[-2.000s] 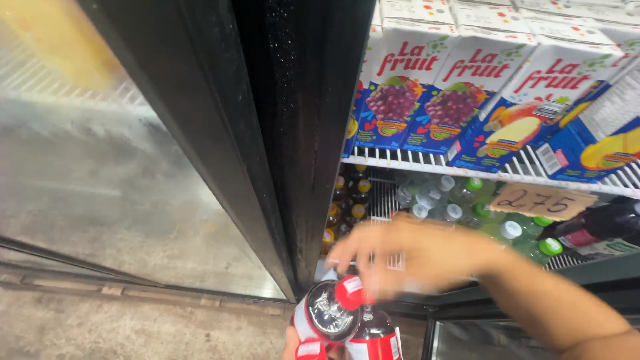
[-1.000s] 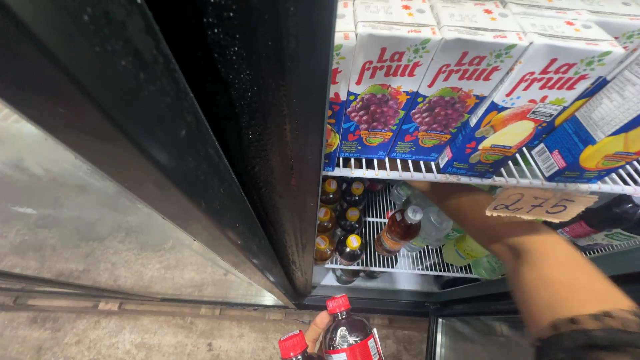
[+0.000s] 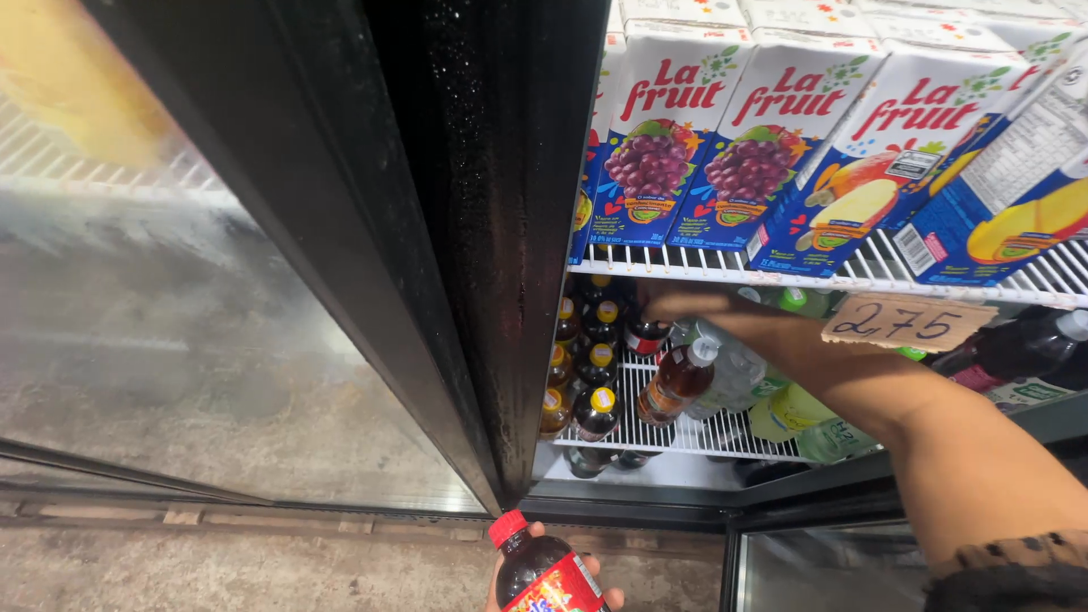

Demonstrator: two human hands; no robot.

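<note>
At the bottom edge my left hand (image 3: 609,595) is wrapped round a dark soda bottle (image 3: 544,571) with a red cap and red label, outside the cooler. My right arm reaches in under the juice shelf. There my right hand (image 3: 667,302) is on a dark bottle with a red label (image 3: 645,338), its cap covered by the fingers. A reddish-brown drink bottle (image 3: 677,382) leans on the wire rack just in front of it. Dark bottles with yellow caps (image 3: 597,365) stand in a row to the left.
Juice cartons (image 3: 782,144) line the upper wire shelf (image 3: 765,276), which passes above my right forearm. A cardboard price tag (image 3: 908,323) hangs on its edge. The black door frame (image 3: 340,212) borders the opening at left. Clear and green bottles (image 3: 795,416) lie right of the brown one.
One second ago my left hand had two red-capped bottles; now only one shows. My right hand, hidden behind the shelf then, now shows at a red-labelled bottle inside.
</note>
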